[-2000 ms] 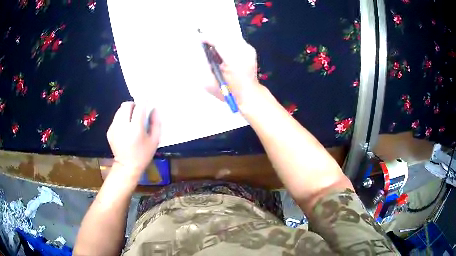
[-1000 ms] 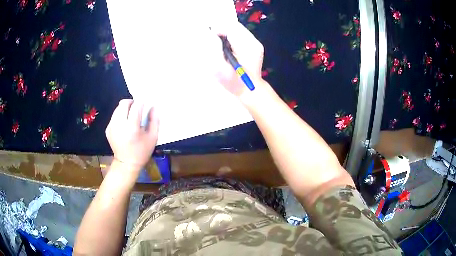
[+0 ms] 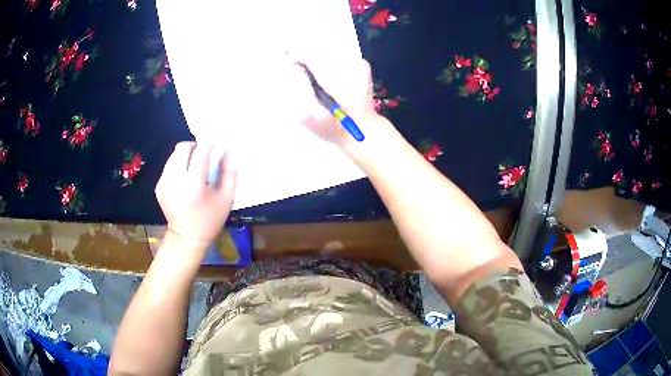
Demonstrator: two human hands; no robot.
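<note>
A large white paper sheet [image 3: 257,110] lies on black fabric with red flowers [image 3: 456,147]. It is overexposed, so no marks on it can be read. My right hand [image 3: 346,99] holds a pen [image 3: 335,110] with a dark barrel, a yellow band and a blue end; its tip points up and left over the middle of the paper. My left hand [image 3: 195,191] rests on the paper's lower left corner. A small grey-blue object [image 3: 215,172] shows between its fingers; I cannot tell what it is.
A silvery double rail [image 3: 548,110] crosses the fabric at right, with a red, white and blue unit [image 3: 577,261] at its near end. A smartphone [image 3: 235,246] lies on the brown wooden edge [image 3: 324,246], partly behind my left wrist. Scraps [image 3: 70,290] lie on the floor at left.
My right hand and the pen have moved left and slightly down over the paper since one second ago. My left hand stays at the paper's corner.
</note>
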